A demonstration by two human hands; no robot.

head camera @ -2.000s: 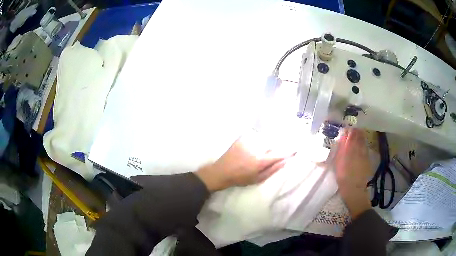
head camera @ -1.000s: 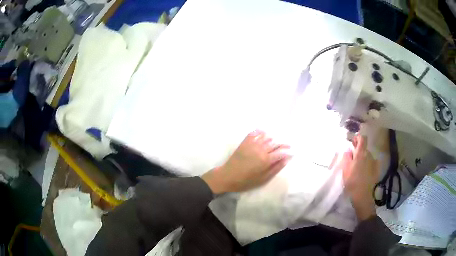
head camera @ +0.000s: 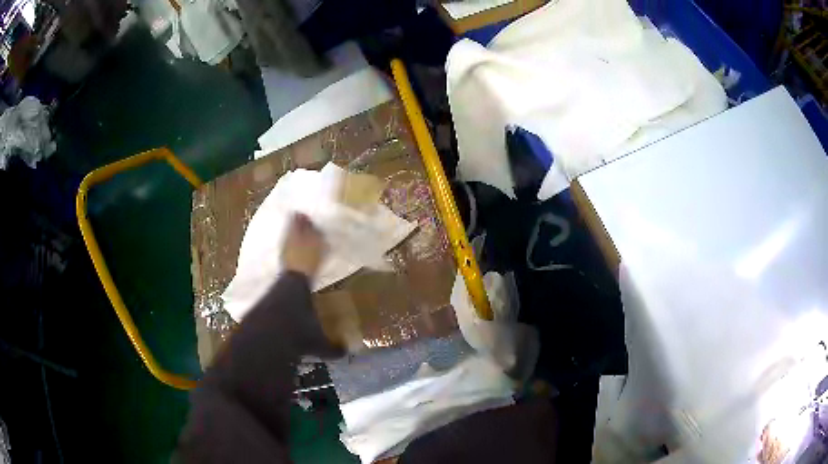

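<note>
White fabric pieces point(head camera: 349, 237) lie on the brown taped carton point(head camera: 386, 308) at the left centre. My left hand point(head camera: 302, 246) is over the fabric, at its lower middle, with the dark sleeve reaching up from below. The hand is blurred and its fingers blend into the cloth, so its grip is unclear. A small skin-coloured patch at the lower right edge, in bright glare over the white table point(head camera: 717, 245), seems to be part of my right hand point(head camera: 776, 444). Its fingers cannot be made out. The sewing machine head is out of view.
A yellow metal tube point(head camera: 438, 186) runs along the carton's right side, and a bent yellow loop point(head camera: 86, 213) stands at its left over green floor. Cream fabric point(head camera: 581, 77) hangs over a blue bin point(head camera: 726, 54) behind. More white fabric point(head camera: 427, 403) lies below the carton.
The view has swung left from the machine to the carton. My left hand has moved off the table fabric to the pieces on the carton. The machine and scissors have left the view.
</note>
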